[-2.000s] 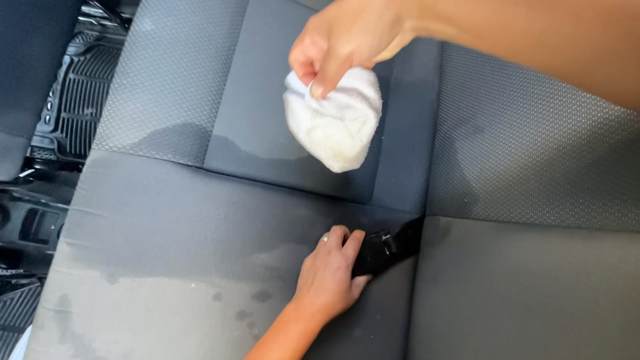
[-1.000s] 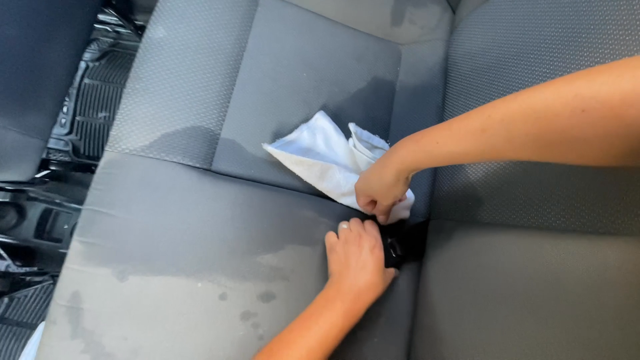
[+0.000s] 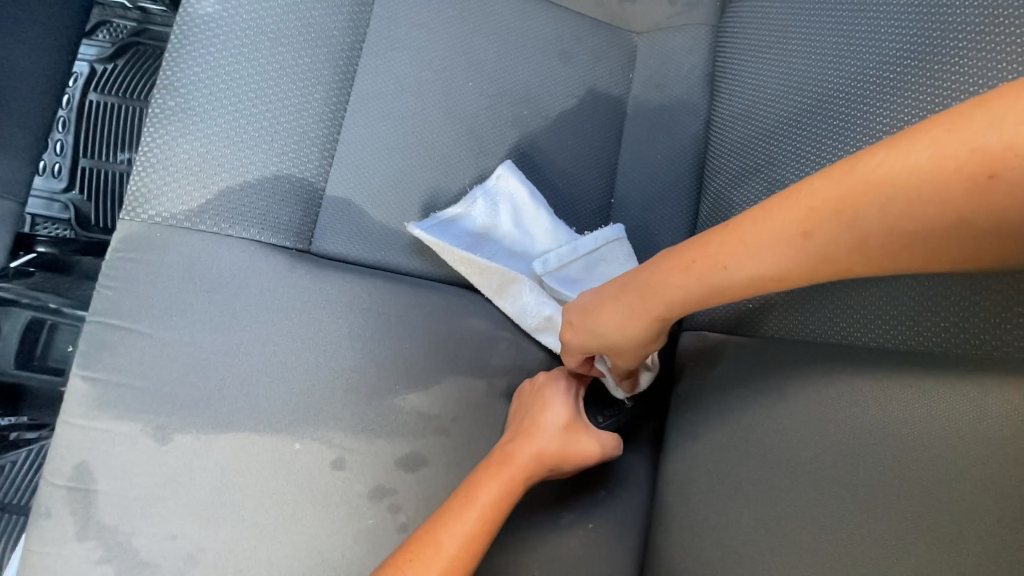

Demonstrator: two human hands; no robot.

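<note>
My right hand (image 3: 612,320) reaches in from the right and pinches a white cloth (image 3: 512,232), one end bunched under its fingers against a black seat belt buckle (image 3: 610,408). The rest of the cloth spreads to the upper left over the crease of a grey fabric car seat (image 3: 240,336). From below, my left hand (image 3: 556,424) grips the buckle between fingers and thumb, touching or almost touching the right hand. Much of the buckle is hidden by the hands and cloth.
Dark damp-looking patches mark the seat cushion and the backrest (image 3: 480,96). A second seat section (image 3: 840,464) lies to the right. A black ribbed rubber floor mat (image 3: 116,120) and dark trim show at the left edge.
My right hand has come down with the cloth from above the backrest to the buckle; the cloth, bunched up before, is now partly spread. My left hand remains at the buckle.
</note>
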